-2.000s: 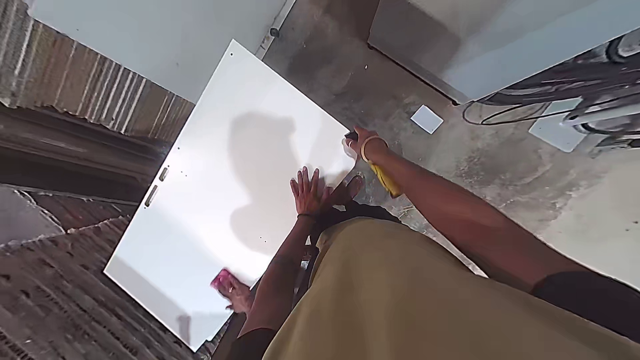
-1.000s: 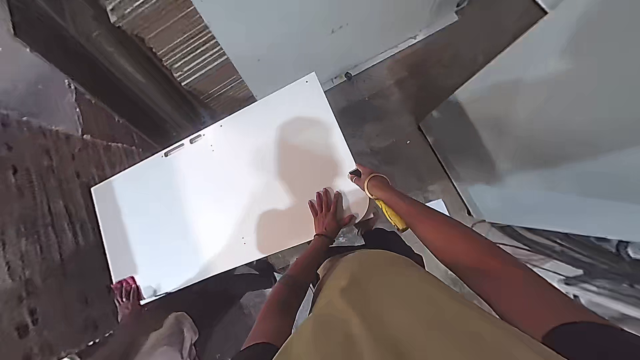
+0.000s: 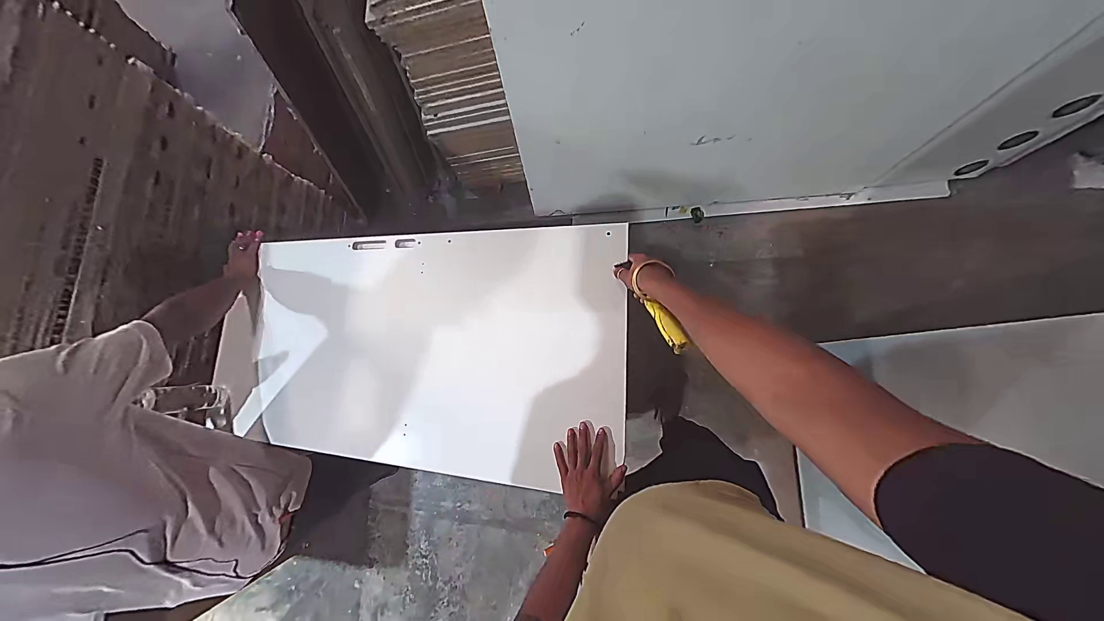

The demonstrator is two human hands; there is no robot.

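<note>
A white flat panel (image 3: 448, 345) with two slots and small holes lies across the middle of the head view. My left hand (image 3: 588, 479) rests flat with its fingers spread on the panel's near right corner. At the upper right edge of the panel, my right hand (image 3: 640, 269) is closed round a small dark tool, mostly hidden by the fingers; its kind cannot be told. A yellow object (image 3: 668, 328), perhaps a glove or cloth, hangs under my right wrist beside a wrist band.
A co-worker's hand (image 3: 246, 250) touches the panel's far left corner. Behind stand a large white panel (image 3: 690, 95) and a stack of sheets (image 3: 466, 95). Another pale panel (image 3: 975, 388) lies at the right, and stacked boards (image 3: 112, 190) rise at the left.
The view has turned a lot. The co-worker's hand has gone from the panel's near left corner to its far left one. My left hand stays on the panel, my right hand at its edge.
</note>
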